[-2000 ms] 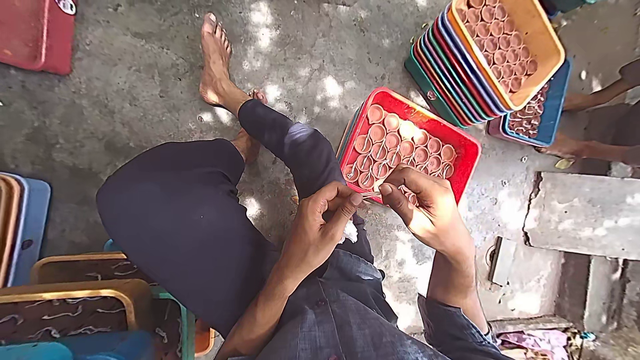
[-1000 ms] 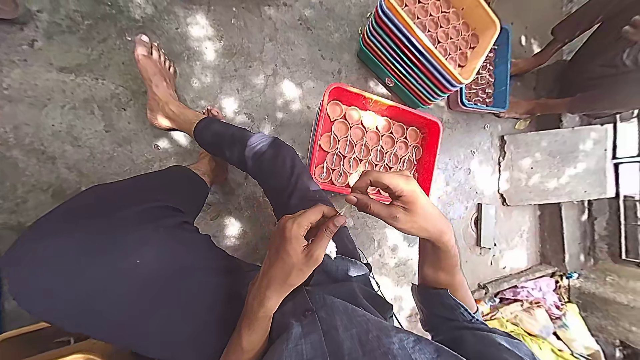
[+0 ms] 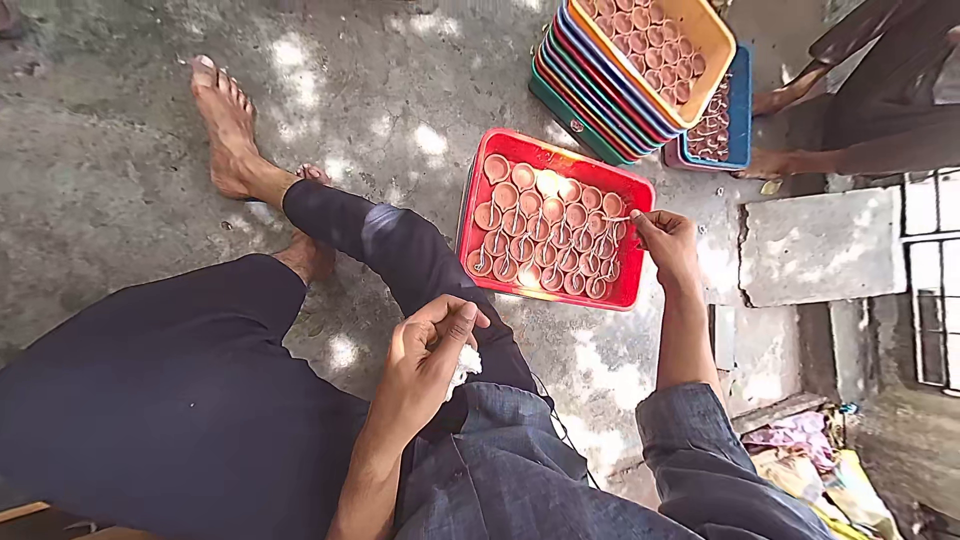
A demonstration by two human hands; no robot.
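A red plastic tray (image 3: 480, 202) holds rows of small clay lamps (image 3: 553, 208), and white cotton wicks (image 3: 564, 227) lie in many of them. My right hand (image 3: 667, 244) is over the tray's right side, thumb and forefinger pinching the end of a thin white wick (image 3: 616, 219) that lies across the lamps there. Over my thigh, my left hand (image 3: 424, 360) has its thumb and fingers closed around white cotton (image 3: 465, 364), a tuft of which shows below the fingers.
Beyond the tray stands a stack of coloured trays (image 3: 611, 86), its top orange one full of clay lamps. A blue tray (image 3: 739, 112) with lamps and wicks is beside it. Another person's bare legs (image 3: 795, 161) are at the right. A concrete slab (image 3: 825, 247) and cloth or bags (image 3: 799, 454) lie near my right arm.
My hands, together at a small piece of cotton before, have parted. The right one has moved out over the tray's right side with a wick. The view has shifted.
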